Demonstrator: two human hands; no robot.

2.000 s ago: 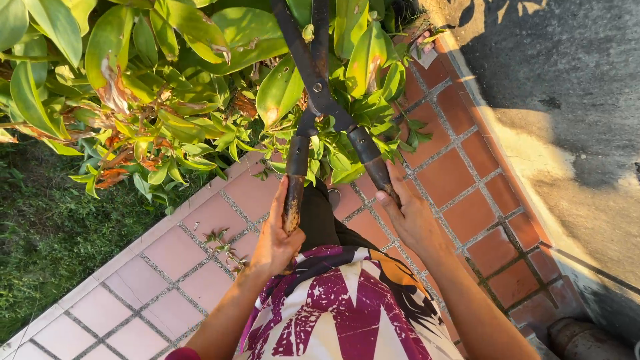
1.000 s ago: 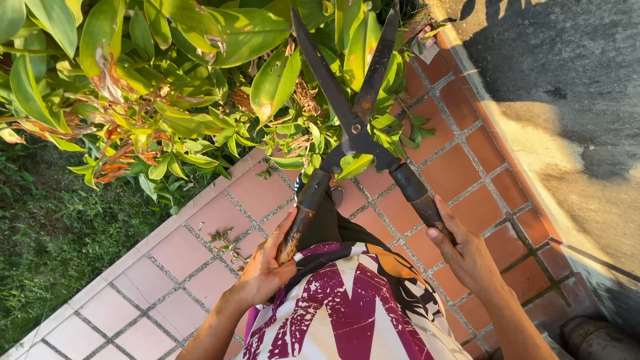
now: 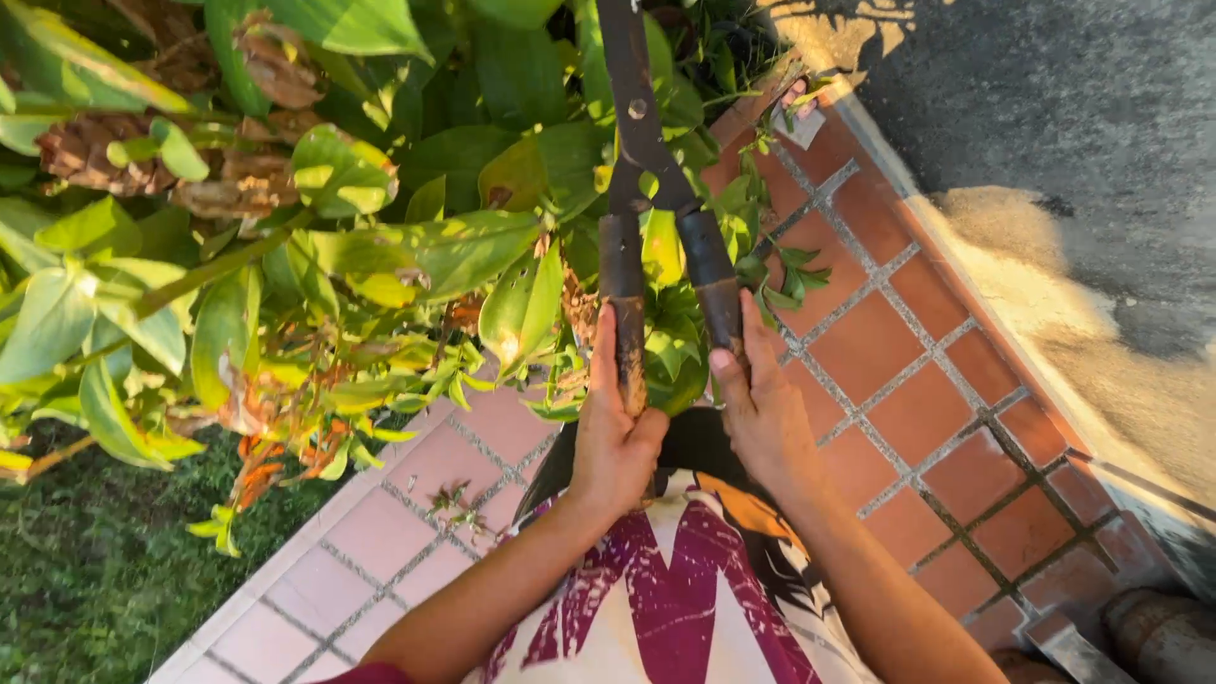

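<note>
My left hand (image 3: 617, 446) is closed around the worn left handle of a pair of hedge shears (image 3: 638, 109). The other handle is in my right hand (image 3: 765, 408), with a thumb and finger laid along it. Both handles are close together, and the blades lie together over the leafy green bush (image 3: 456, 171); their tips are beyond the top of the view. Some leaves beside the shears are yellowed and spotted. Dry brown flower heads (image 3: 104, 157) hang in the bush at the upper left.
Beneath me runs a tiled ledge (image 3: 921, 399) in red and pink squares, with plant clippings (image 3: 461, 503) on it. Grass (image 3: 104, 570) borders it at the lower left, grey pavement (image 3: 1073, 123) at the right. A rounded brown object (image 3: 1164, 627) sits at the lower right corner.
One second ago the blades and handles were spread wide; now they are drawn together, with my hands nearer each other. The bush takes up more of the view.
</note>
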